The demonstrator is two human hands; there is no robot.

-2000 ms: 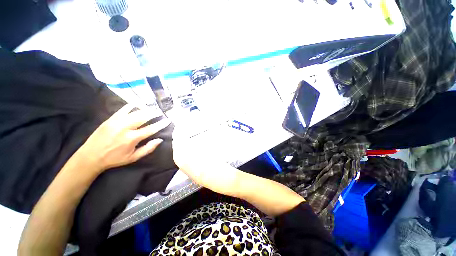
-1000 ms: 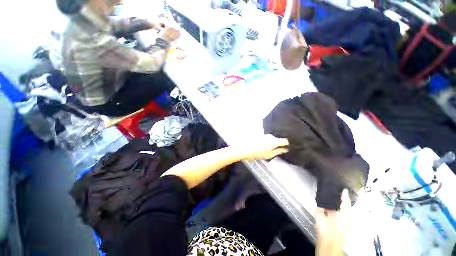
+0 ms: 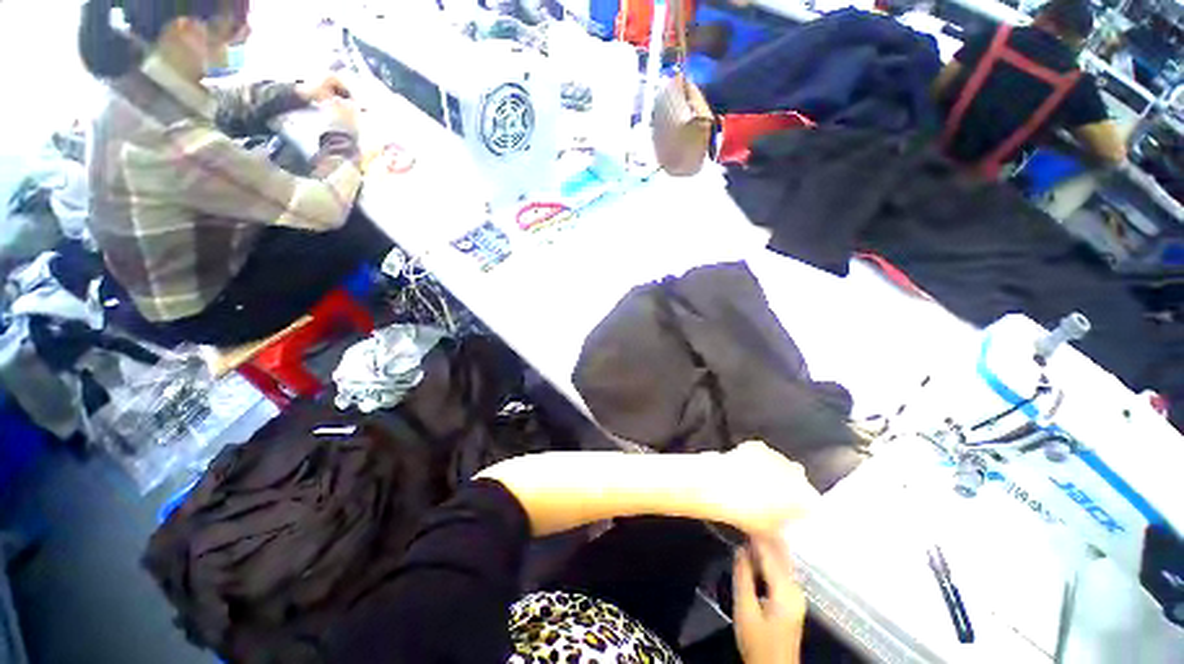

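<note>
A black garment piece (image 3: 701, 370) lies bunched on the white table, left of the sewing machine (image 3: 1067, 490) with its blue stripe and JACK lettering. My left hand (image 3: 769, 490) is at the cloth's lower right end, near the table's front edge; glare washes out its fingers, so its grip is unclear. My right hand (image 3: 773, 603) is just below it at the front edge, thumb and fingers pointing up around a dark patch; I cannot tell if it is held. Dark thread snips (image 3: 950, 594) lie on the table right of my hands.
Orange-red scissors (image 3: 543, 215) and a blue-white card (image 3: 483, 244) lie farther along the table. A brown pouch (image 3: 683, 126) hangs beyond. Dark cloth (image 3: 909, 214) is piled behind. A dark heap (image 3: 312, 519) lies at lower left. A seated person (image 3: 214, 182) works at upper left; another (image 3: 1026, 91) is at upper right.
The view has swung left from the machine and plaid cloth, then slightly back. My left hand has moved right from the garment's left part, and both hands are now close together at the table edge.
</note>
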